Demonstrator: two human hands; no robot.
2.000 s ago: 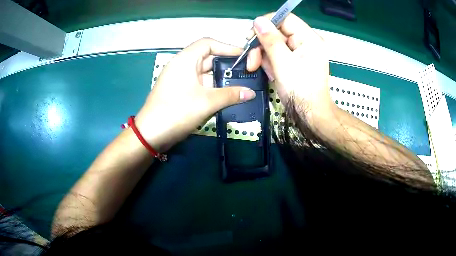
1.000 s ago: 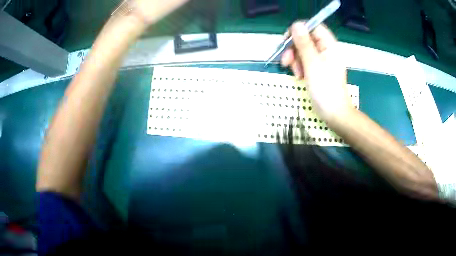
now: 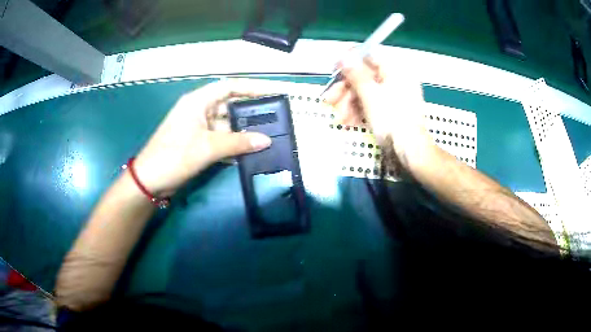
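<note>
My left hand [image 3: 191, 130] holds a black phone housing [image 3: 271, 146] by its upper left side, thumb across its face. The housing is upright in view, its battery opening at the lower end. My right hand [image 3: 382, 107], slightly blurred, holds the tweezers [image 3: 382, 35] like a pen, tip pointing down left at the backing sheet [image 3: 453, 135]. The sheet is white with rows of dark dots and a yellowish part. It lies on the green bench, partly hidden by both hands and the housing. Whether the tip touches the sheet or carries a pad, I cannot tell.
A white rail [image 3: 194, 60] runs across behind the bench. Dark housings [image 3: 271, 37] lie at or beyond it, one at its edge. A grey post [image 3: 55, 42] stands at upper left. Spare pad sheets [image 3: 551, 136] lie at the right. Dark hair hangs over the lower right.
My left hand has come back from the far upper left and now holds a housing over the sheet. My right hand has moved slightly left and down with the tweezers.
</note>
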